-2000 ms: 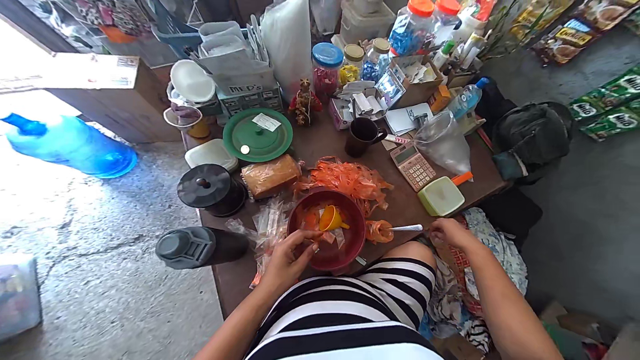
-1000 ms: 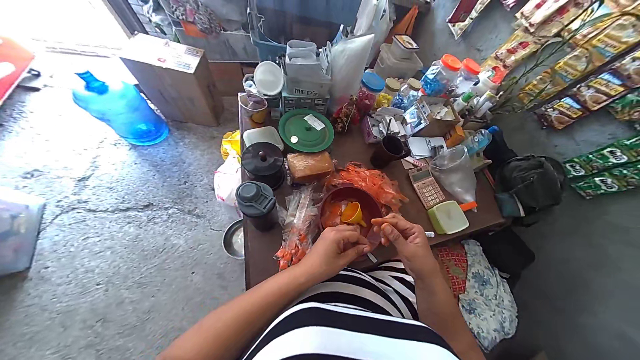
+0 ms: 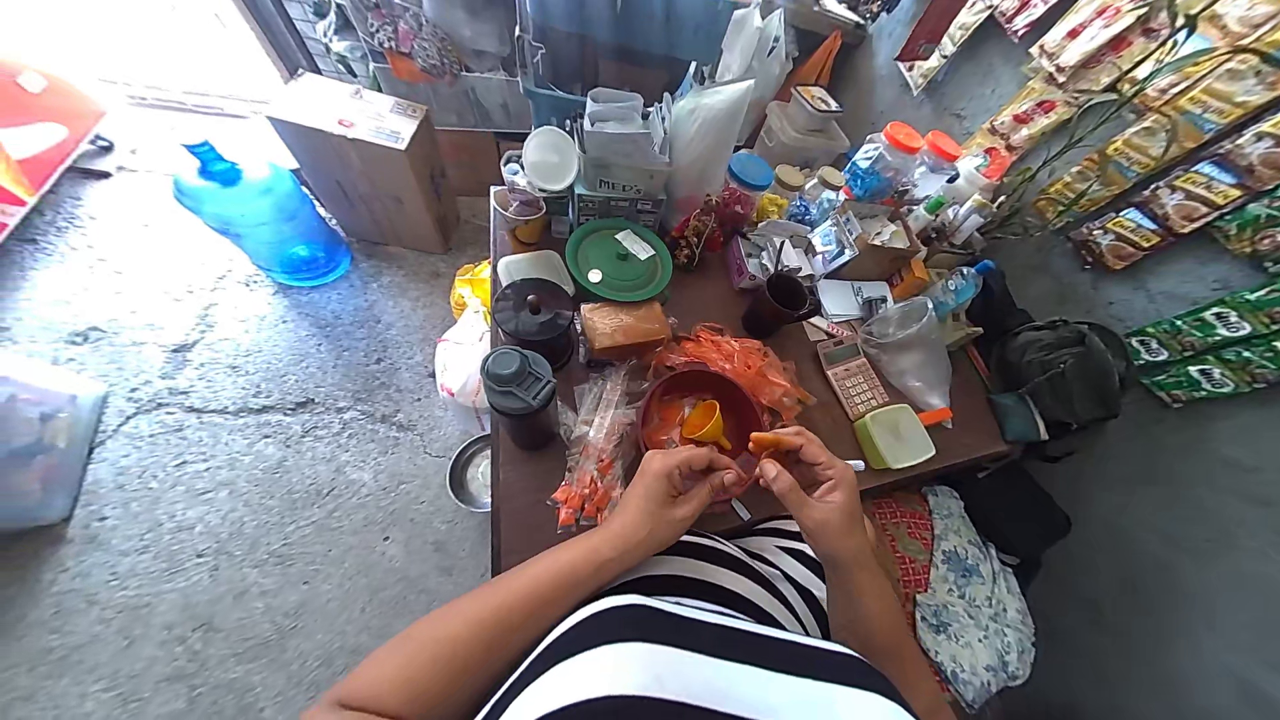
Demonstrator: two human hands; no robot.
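Over the near edge of a dark red bowl [image 3: 655,400], my left hand [image 3: 685,490] and my right hand [image 3: 815,485] pinch a small clear plastic bag [image 3: 745,468] between them. The bag is small and partly hidden by my fingers. In the bowl lies a yellow funnel [image 3: 705,423] among orange stuff and clear plastic. A heap of orange plastic packets [image 3: 745,365] lies behind the bowl. To its left are clear bags with orange ends [image 3: 600,460]. A white handle [image 3: 856,465] shows right of my right hand.
Left on the brown table [image 3: 520,520] stand a grey-lidded tumbler [image 3: 520,395], a dark lidded pot [image 3: 535,315] and a green lid [image 3: 619,260]. On the right are a calculator [image 3: 852,378], a dark mug [image 3: 778,305] and a green-sided container [image 3: 895,437]. Lidded jars [image 3: 745,185] stand at the back.
Two seconds ago my right hand was at the table edge, right of the bowl; it has come over beside my left hand at the bowl. The view has shifted.
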